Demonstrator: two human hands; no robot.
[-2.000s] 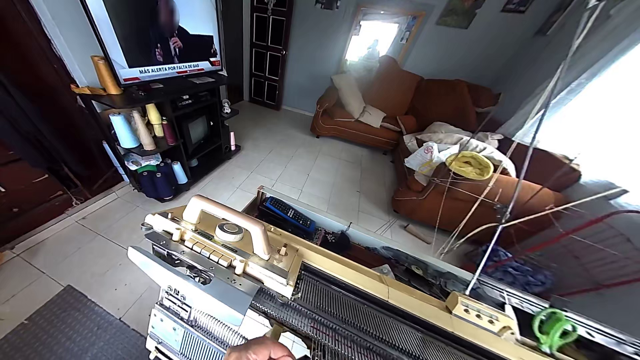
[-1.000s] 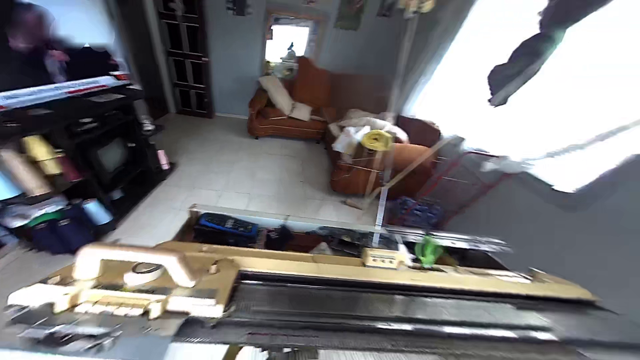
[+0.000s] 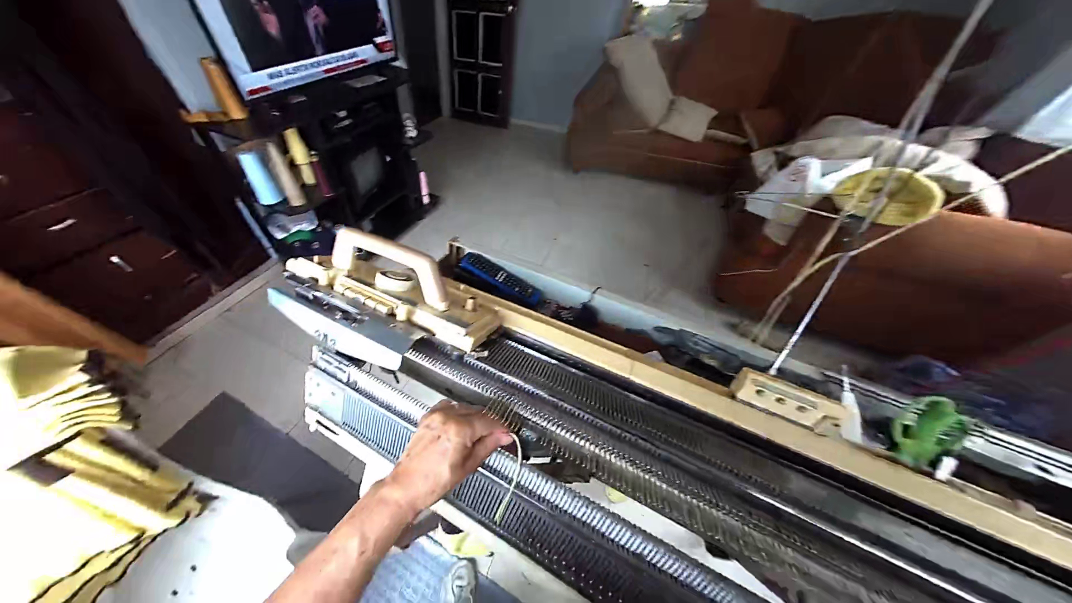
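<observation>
My left hand [image 3: 452, 444] is over the needle beds of a double-bed knitting machine [image 3: 670, 477], its thumb and fingers pinched at the gap between the two beds. A pale yellow strand of yarn [image 3: 517, 477] curves down from the fingertips over the front bed [image 3: 536, 519]. The fingers hide where the strand begins. The machine's carriage [image 3: 394, 289], with its beige handle [image 3: 394, 251], sits at the left end of the beds, up and left of my hand. My right hand is out of view.
Yellow knitted pieces [image 3: 92, 502] lie at the left. Behind the beds are a blue-edged remote control [image 3: 500, 278], a beige yarn-mast base [image 3: 787, 400] and a green clip-like object [image 3: 928, 431]. Grey-blue fabric [image 3: 419, 574] is below the front bed. Yarn cones [image 3: 261, 176] stand by the television.
The view swung right and came back. My left hand, only partly seen at the bottom edge two seconds ago, now shows in full over the beds with a yarn strand. The carriage is still at the left end.
</observation>
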